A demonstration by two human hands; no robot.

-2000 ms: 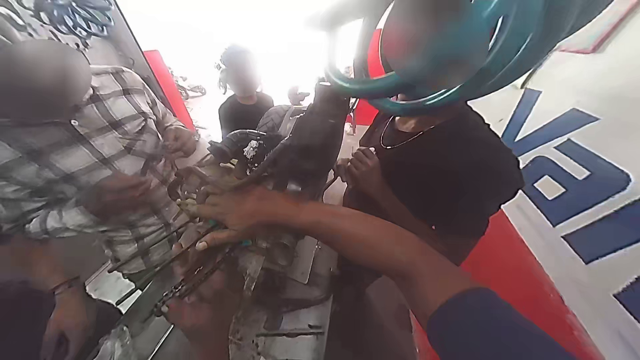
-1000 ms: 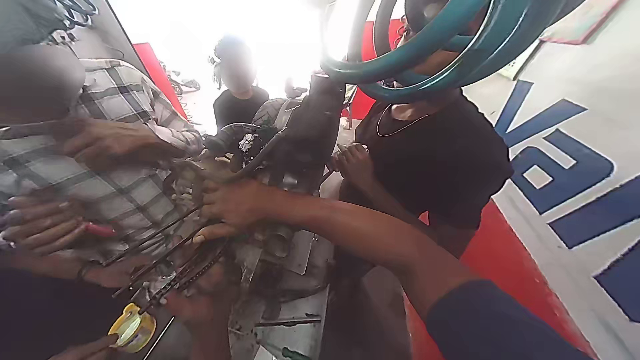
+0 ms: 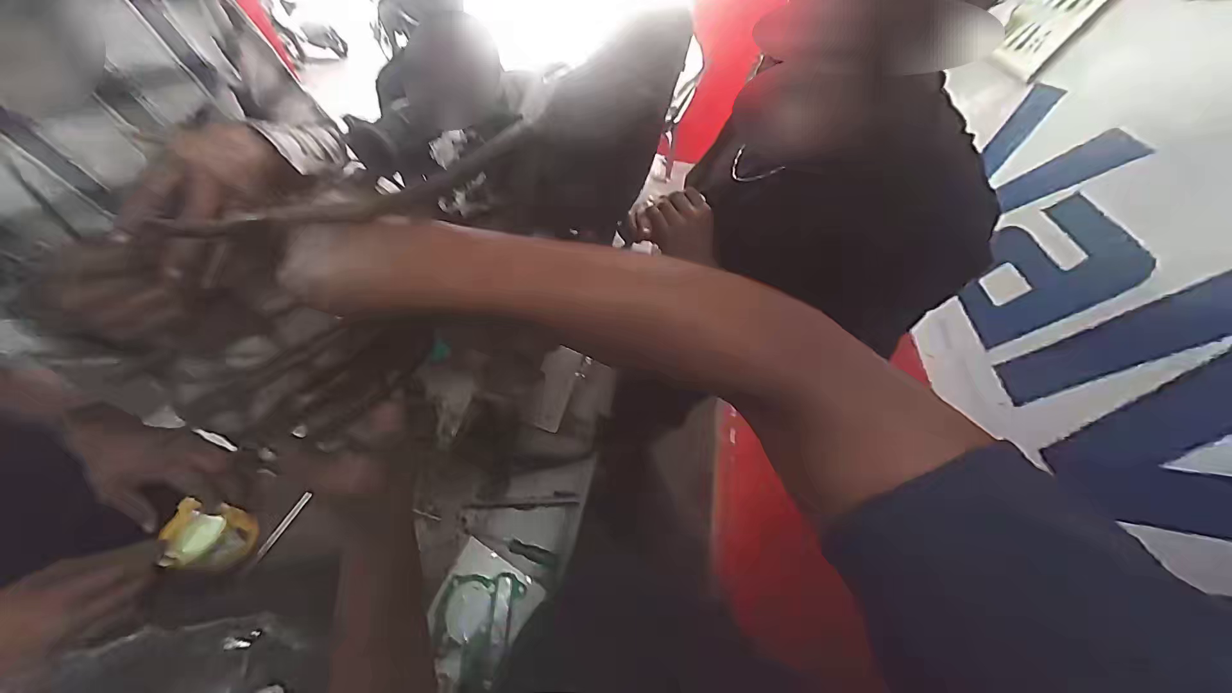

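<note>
From the lower right my right arm, in a dark blue sleeve, reaches across to a blurred bundle of dark cables point(image 3: 289, 371). My right hand point(image 3: 313, 260) is smeared by motion among the cables, and its fingers cannot be made out. Below them my left hand point(image 3: 356, 462) rises on its forearm close to the cable ends, also blurred, so its grip is unclear. Behind my right forearm stands what looks like a partly stripped motorcycle with a long dark seat point(image 3: 606, 115). At lower left another person's fingers hold a small yellow tub point(image 3: 207, 534) with pale green contents.
Co-workers' hands point(image 3: 202, 168) crowd the left side. A person in a black shirt point(image 3: 847, 192) stands at right, beside a painted wall point(image 3: 1078, 250) with a red lower part. Green-handled tools point(image 3: 481, 606) lie low in the middle. A thin metal rod point(image 3: 281, 529) is near the tub.
The view has shifted closer and turned. The teal hoses overhead have left view. Since two seconds ago a yellow tub has appeared in a co-worker's hand at lower left.
</note>
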